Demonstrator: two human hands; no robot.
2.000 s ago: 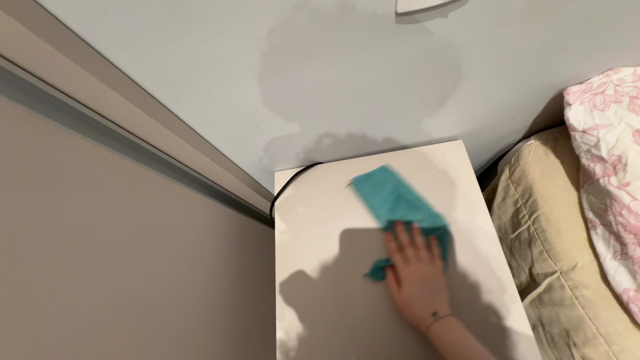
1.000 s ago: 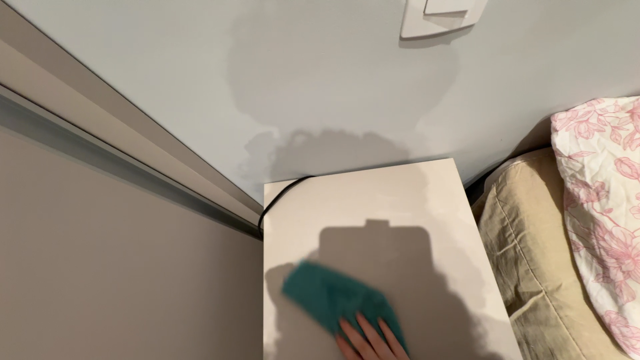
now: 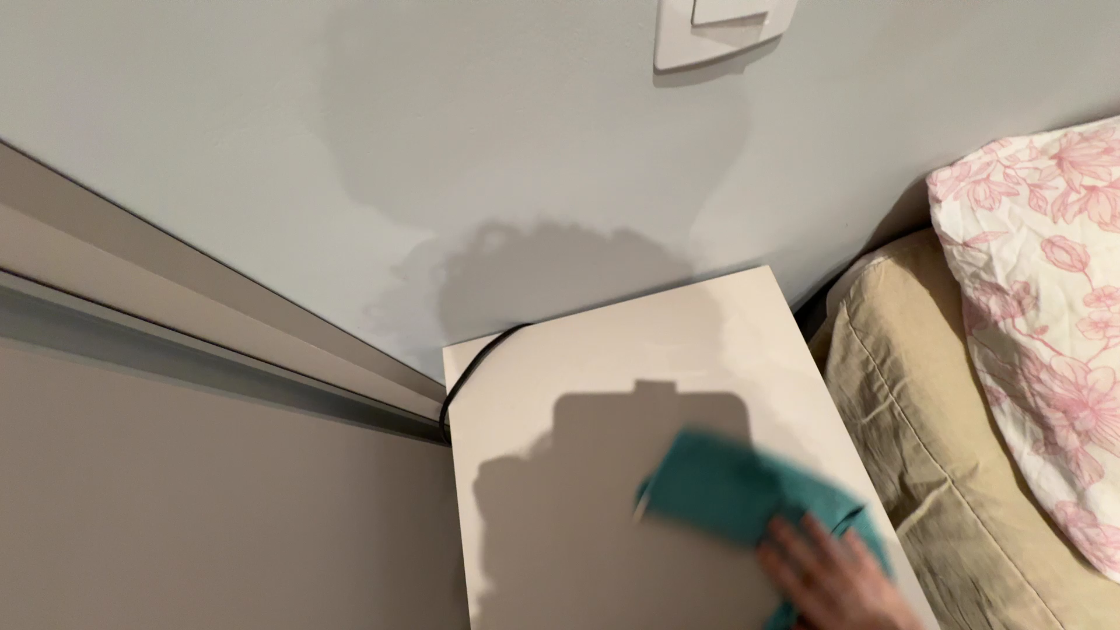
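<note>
My right hand lies at the lower right, blurred, with its fingers spread over a teal cloth. The palm and fingers press the cloth against the white top of a small cabinet or table. Part of the cloth reaches out to the left beyond the fingertips, and another part shows beside and below the hand near the right edge of the top. My left hand is out of the picture.
A black cable curves over the back left corner. Behind stands a pale wall with a white switch plate. At the left is a grey-brown panel. A beige cushion or cover and floral fabric lie at the right.
My right hand and the cloth were farther back on the top two seconds ago, then nearer the front left. Now they are by the right edge. The view has shifted somewhat.
</note>
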